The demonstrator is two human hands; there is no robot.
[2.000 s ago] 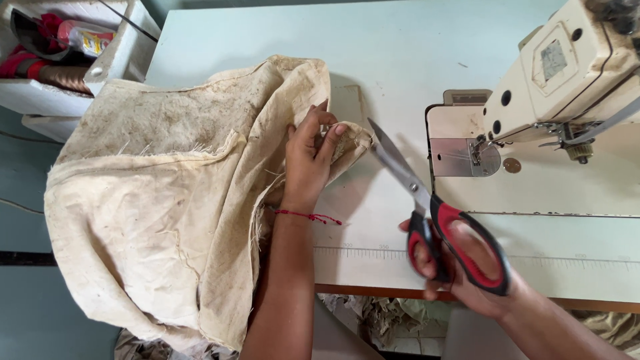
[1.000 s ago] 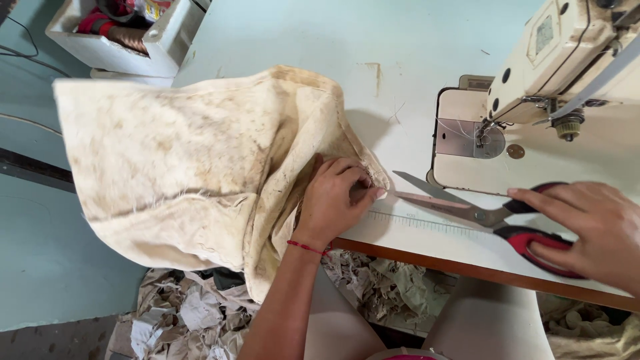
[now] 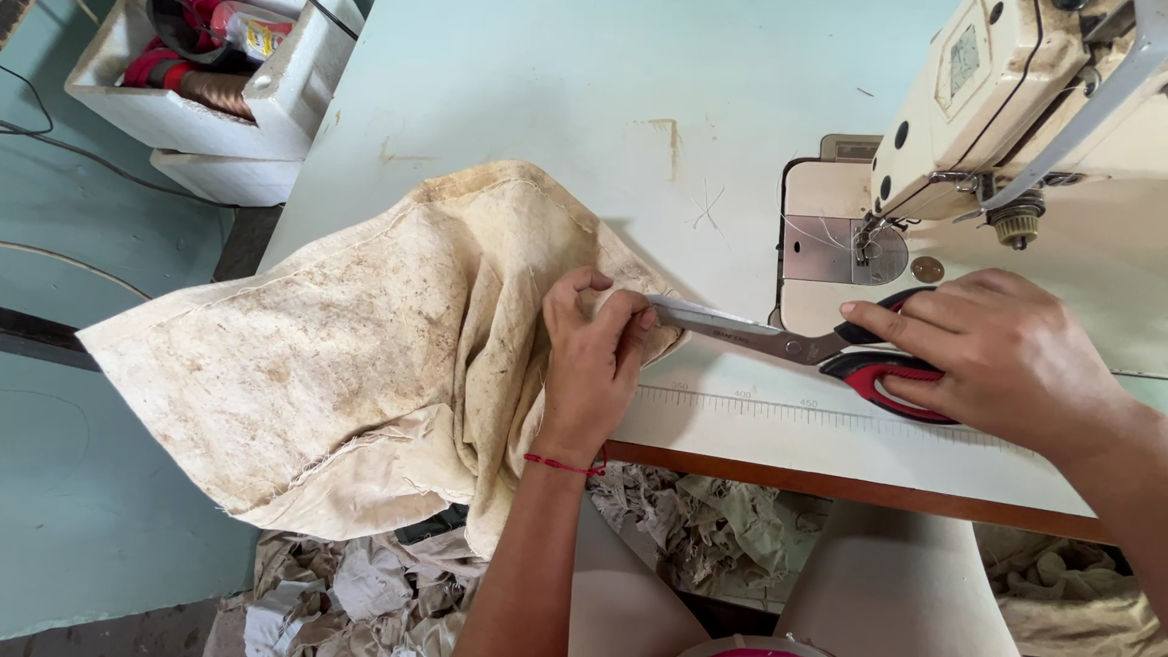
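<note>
A stained cream canvas cloth [image 3: 365, 292] with a stitched hem and frayed seam lies bunched over the table's left part and hangs past its front edge. My left hand [image 3: 593, 365], a red string at its wrist, pinches the cloth's right edge between thumb and fingers. My right hand [image 3: 985, 347] holds scissors with black and red handles [image 3: 890, 383], their blades [image 3: 730, 326] pointing left. The blades look nearly closed, with the tips at the cloth edge beside my left fingertips. Whether they touch the cloth is hard to tell.
A sewing machine [image 3: 985, 119] stands at the right, its needle plate [image 3: 826, 246] behind the scissors. Loose threads [image 3: 707, 205] lie on the pale table [image 3: 511, 73]. A white foam box [image 3: 192, 119] holds thread and other items at the upper left. Fabric scraps [image 3: 365, 584] are heaped below.
The scissors' blades, spread one second ago, are now nearly closed at the cloth edge. The cloth has shifted and folded differently, and my left hand still pinches its edge.
</note>
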